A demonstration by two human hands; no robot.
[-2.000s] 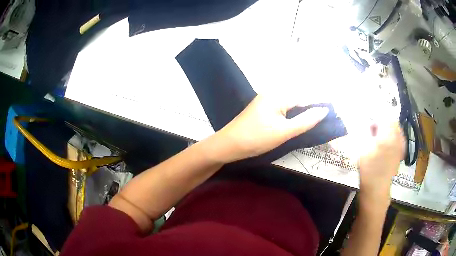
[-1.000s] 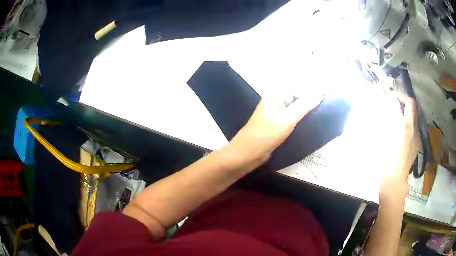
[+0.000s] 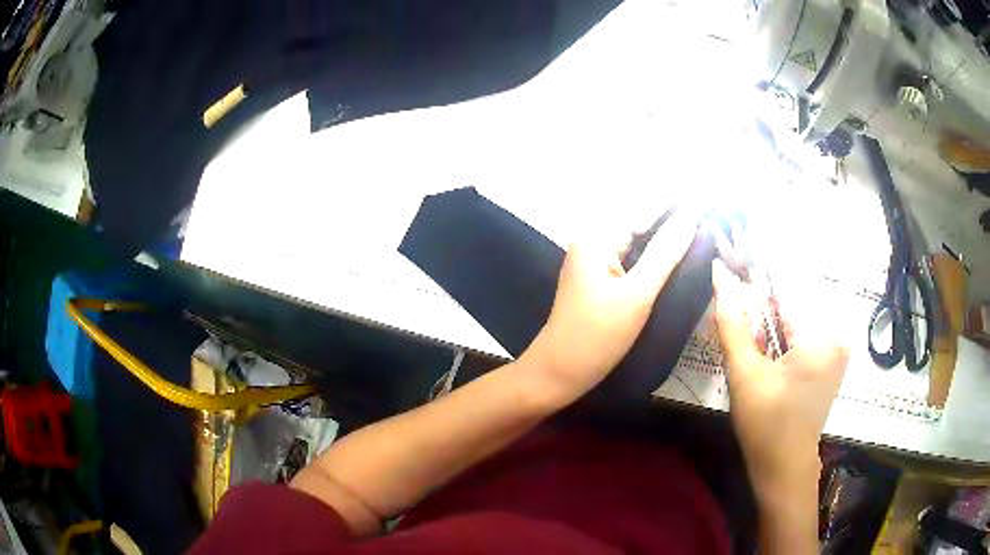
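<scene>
A long dark fabric panel (image 3: 489, 260) with an angled end lies on the white table, its other part bent under my left hand (image 3: 608, 298). My left hand pinches the panel's upper edge beside the bright glare. My right hand (image 3: 776, 363) is at the panel's right edge, its fingers closed around a small thin tool (image 3: 773, 325), possibly snips or tweezers. The tool's tip and the fabric edge are partly lost in the glare.
The machine head (image 3: 814, 54) stands at the upper right. Black-handled shears (image 3: 901, 309) lie right of my right hand. A large dark fabric heap (image 3: 326, 54) with a yellowish tag (image 3: 225, 106) covers the back left. A printed scale (image 3: 868, 396) runs along the table edge.
My right hand has come left from beside the shears to the fabric edge, and a thin tool now shows in it. The fabric under my left hand has turned and folded more steeply.
</scene>
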